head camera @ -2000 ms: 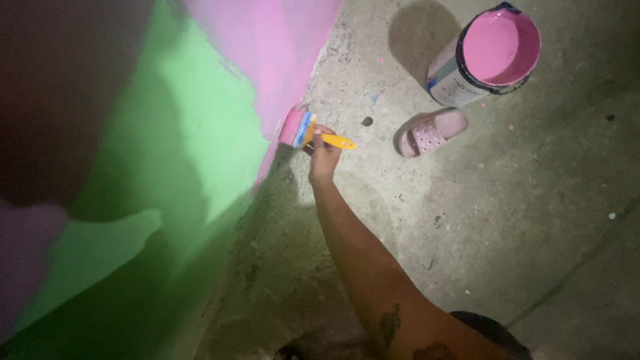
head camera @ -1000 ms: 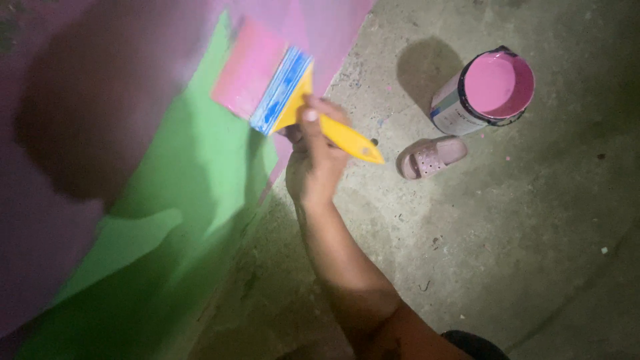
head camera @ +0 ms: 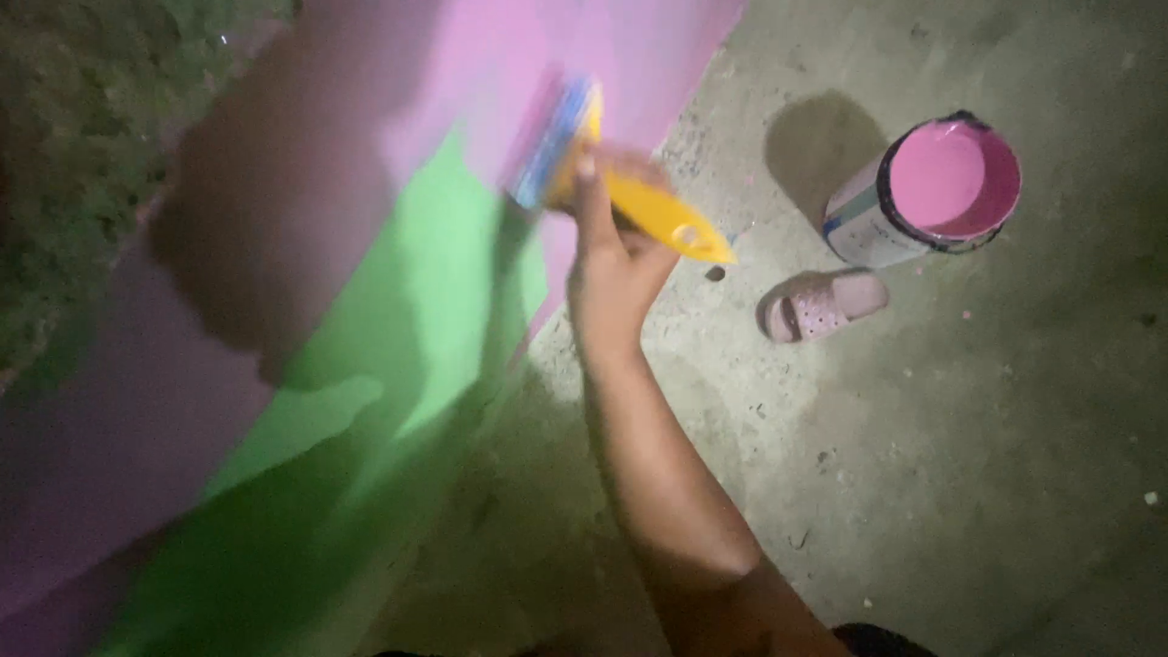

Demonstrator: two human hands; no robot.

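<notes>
My right hand (head camera: 616, 265) grips a wide paintbrush (head camera: 657, 214) with a yellow handle, thumb along its near side and fingers partly hidden behind it. The blue-banded head and pink bristles, blurred, point left over the pink part of a painted wall (head camera: 493, 55), near the tip of its green area (head camera: 438, 265). Whether the bristles touch the surface I cannot tell. To the right of the hand stands an uncovered paint can (head camera: 858, 224) with pink paint (head camera: 940, 178) inside and pink smears on its inner wall. My left hand is out of view.
A pink slide sandal (head camera: 821, 306) lies on the concrete floor (head camera: 958, 456) below the can. A small dark object (head camera: 714, 273) lies on the floor near the brush handle. Rough dark unpainted surface (head camera: 82, 119) shows at upper left. Shadows fall across the wall.
The brush was low at the wall's edge beside the floor, then rose over the green and pink area. It now lies over pink above the green tip. My right hand has kept hold of it.
</notes>
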